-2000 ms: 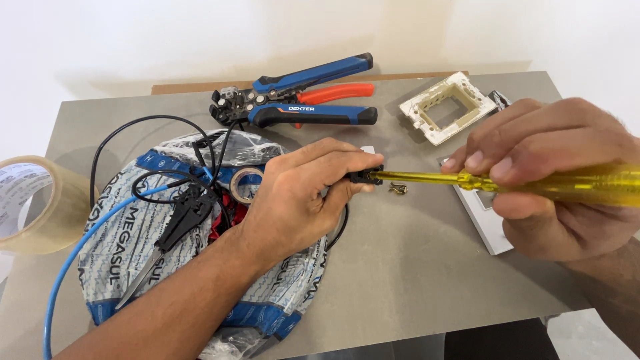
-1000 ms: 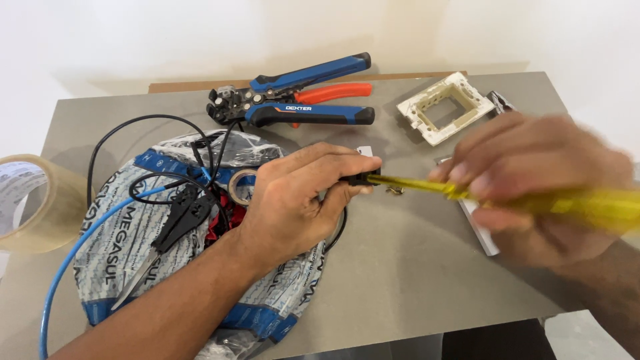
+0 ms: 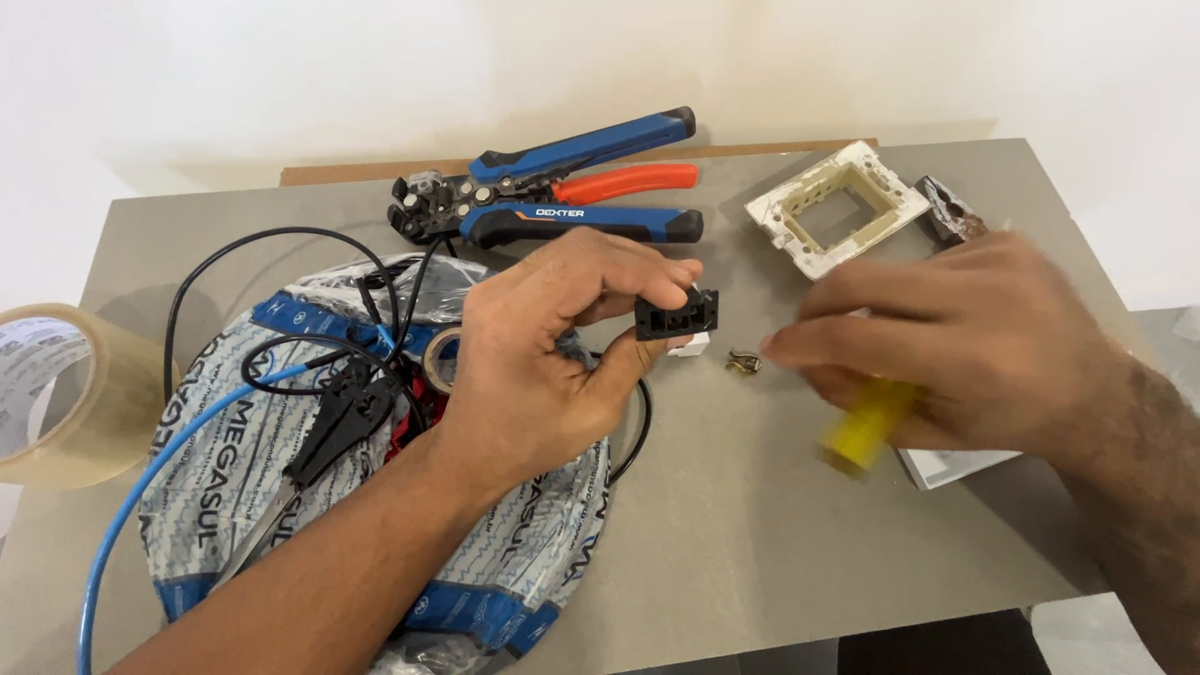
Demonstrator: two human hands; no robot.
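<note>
My left hand (image 3: 562,347) pinches a small black plastic electrical module (image 3: 673,317) between thumb and fingers, its open compartments turned up. Blurred by motion, my right hand (image 3: 947,347) is closed around a screwdriver with a yellow translucent handle (image 3: 867,427); its shaft cannot be made out. Between the hands, small brass-coloured metal pieces (image 3: 744,362) lie on the grey board, just right of a small white piece (image 3: 692,346) partly behind the module. Under my left forearm is a plastic-wrapped cable coil (image 3: 525,572).
Behind lie blue-and-red Dexter wire strippers (image 3: 581,220), a white mounting frame (image 3: 806,211) and worn pliers (image 3: 952,211). At left stand a clear tape roll (image 3: 122,403), a blue cable (image 3: 141,497), black wires and black-handled scissors (image 3: 342,422). A white plate (image 3: 952,466) is under my right hand.
The screwdriver has come away from the black module and now points differently in my right hand. My left hand has turned the module so that its compartments show.
</note>
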